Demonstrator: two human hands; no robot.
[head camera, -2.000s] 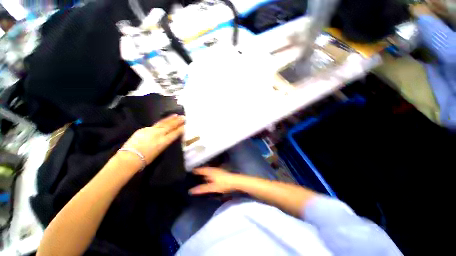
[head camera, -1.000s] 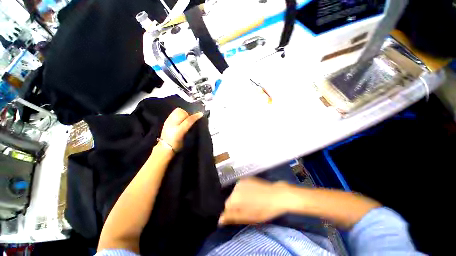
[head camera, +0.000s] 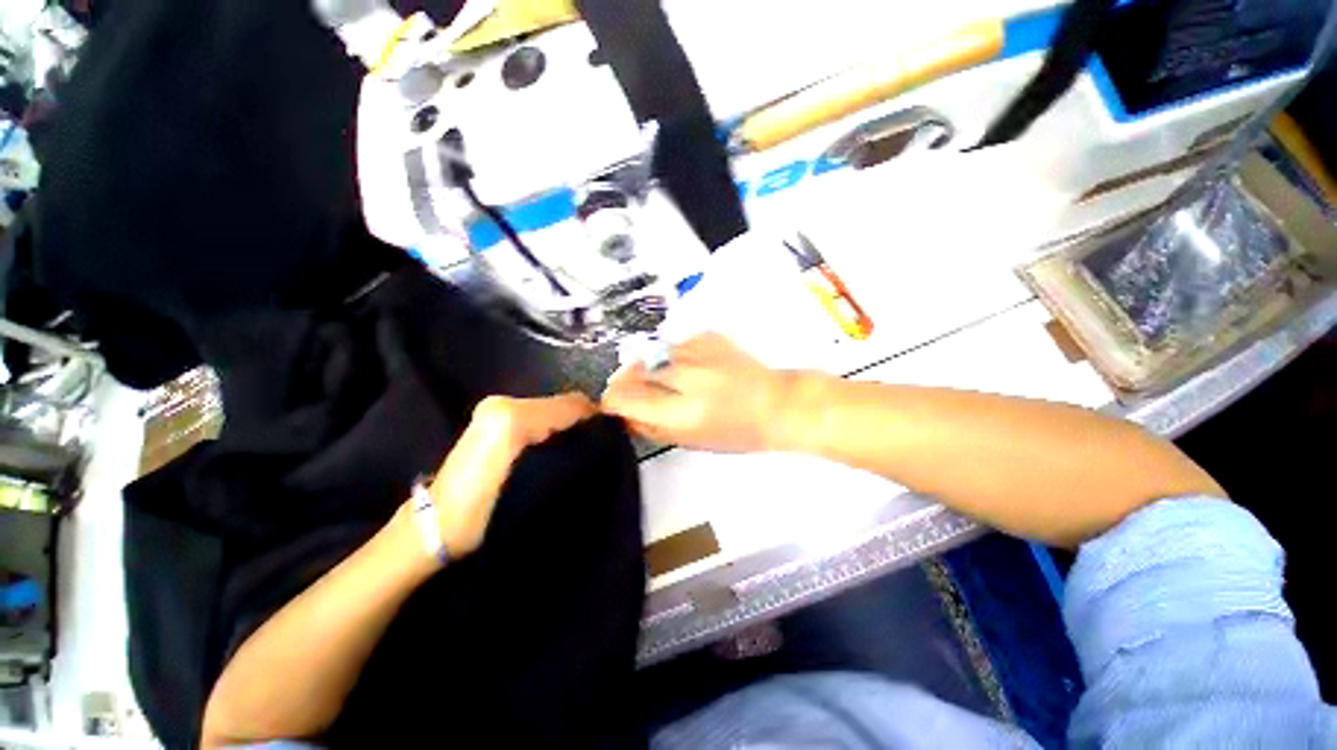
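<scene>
A black garment piece (head camera: 550, 586) lies left of and below the needle area and hangs over the table's front edge. My left hand (head camera: 491, 462) holds its edge between thumb and fingers. My right hand (head camera: 704, 396) meets the left fingertips at the cloth edge, just in front of the presser foot (head camera: 638, 311), its fingers bent together at the edge. The white sewing machine head (head camera: 506, 125) stands behind the hands. The needle tip is too small to make out.
Orange-handled thread snips (head camera: 833, 290) lie right of the needle. A parts tray (head camera: 1144, 366) with plastic-wrapped contents is at the right. A black band (head camera: 667, 117) hangs over the head. A measuring tape (head camera: 792, 579) runs along the front edge. More black cloth (head camera: 191, 176) is piled at upper left.
My right hand has risen from below the table edge to the cloth edge near the presser foot. My left hand has moved slightly down and left. The view is closer to the machine.
</scene>
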